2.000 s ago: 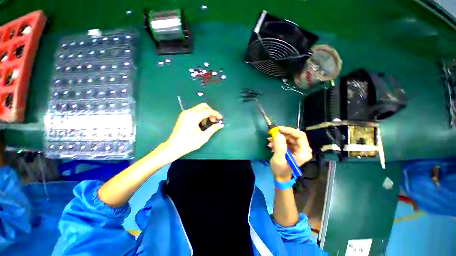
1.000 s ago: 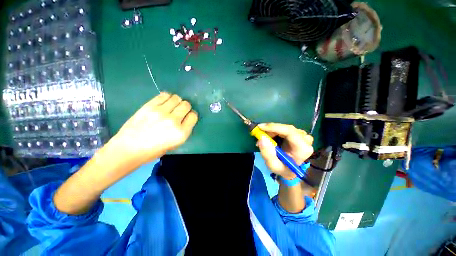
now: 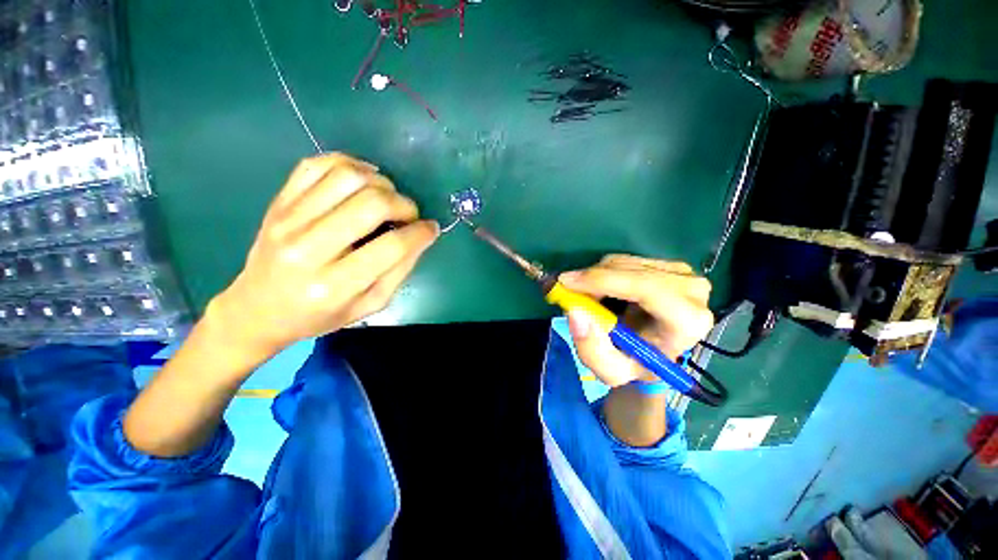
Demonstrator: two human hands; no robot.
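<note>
A small round circuit board (image 3: 466,202) lies on the green bench mat in front of me. My left hand (image 3: 334,246) is left of it, fingertips pinching thin solder wire (image 3: 282,82), whose short end reaches the board's lower edge. The wire runs up from the hand to the top left of the view. My right hand (image 3: 640,312) holds the yellow and blue soldering iron (image 3: 624,336) like a pen. Its metal tip is at the board's lower edge, close to the solder end; whether they touch is too small to tell.
Black lead wires (image 3: 580,88) and red-wired parts (image 3: 410,16) lie beyond the board. A clear blister tray (image 3: 71,186) is at the left. The black iron stand (image 3: 875,175) is at the right, with a crusted tin (image 3: 837,38) behind it.
My left hand has moved its fingertips up to the board, with the solder end at the board's edge. The iron tip has shifted from the board's upper right to its lower edge. The view has shifted closer.
</note>
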